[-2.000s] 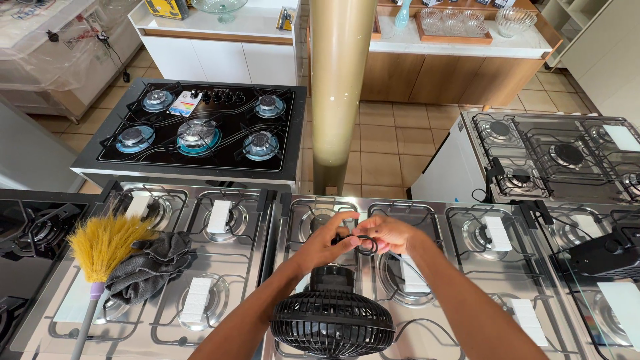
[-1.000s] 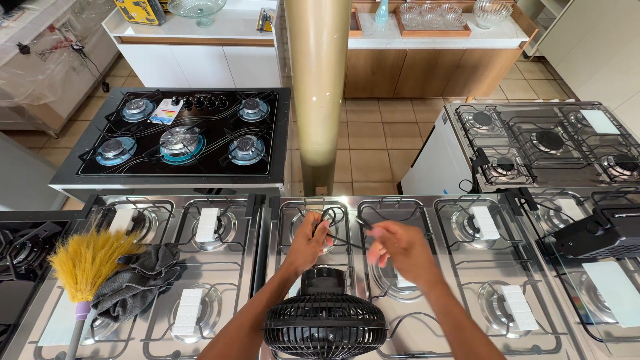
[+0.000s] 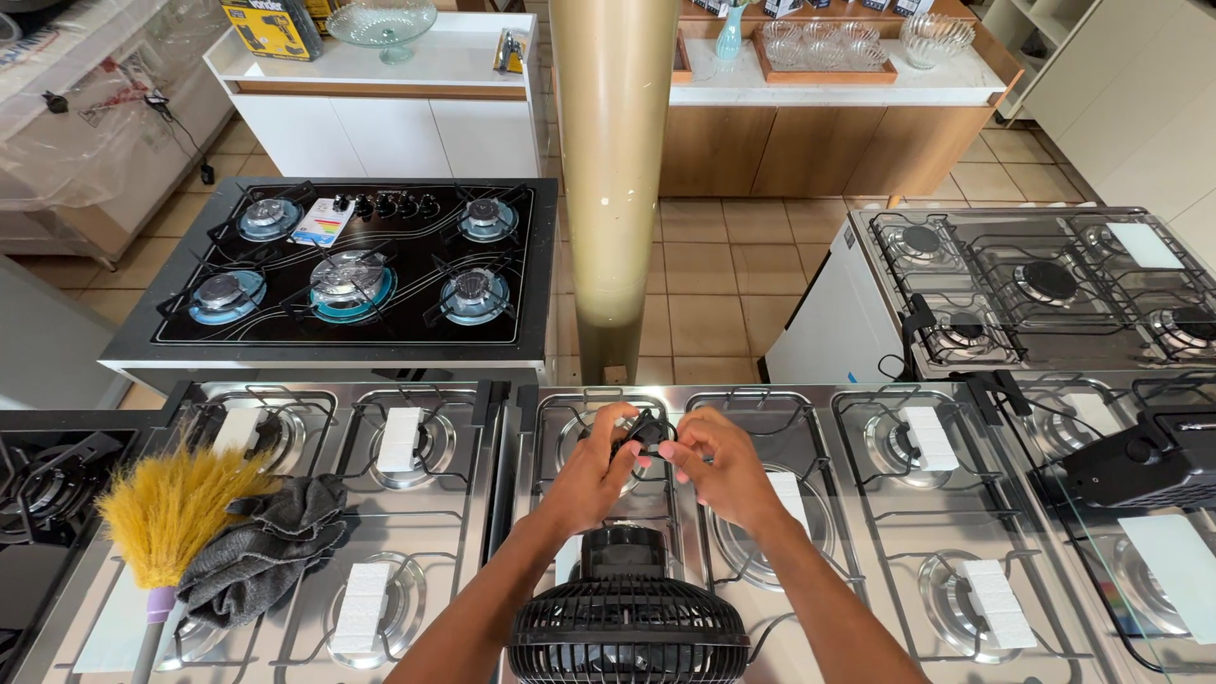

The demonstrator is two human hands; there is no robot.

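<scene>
A black power cord [image 3: 650, 429] is looped into a small bundle above a stove. My left hand [image 3: 600, 465] pinches the bundle between thumb and fingers. Against its right side, my right hand [image 3: 714, 461] has its fingers curled, with the thumb and fingertips at the cord. Between my forearms, a black electric fan [image 3: 627, 627] rests on the stove, its round grille toward me. Under and around both hands is the steel gas stove [image 3: 698, 560] with wire pan supports. Where the cord's far end lies cannot be made out.
A yellow-bristled broom [image 3: 176, 513] and a dark grey cloth [image 3: 271, 551] lie on the stove at left. A black device [image 3: 1145, 461] sits at right. Beyond stand a black glass cooktop [image 3: 351, 266], a round column [image 3: 613, 190] and another gas stove [image 3: 1045, 285].
One second ago my hands were apart with a length of cord stretched between them. Now they are together at the looped cord. The fan still stands between my forearms.
</scene>
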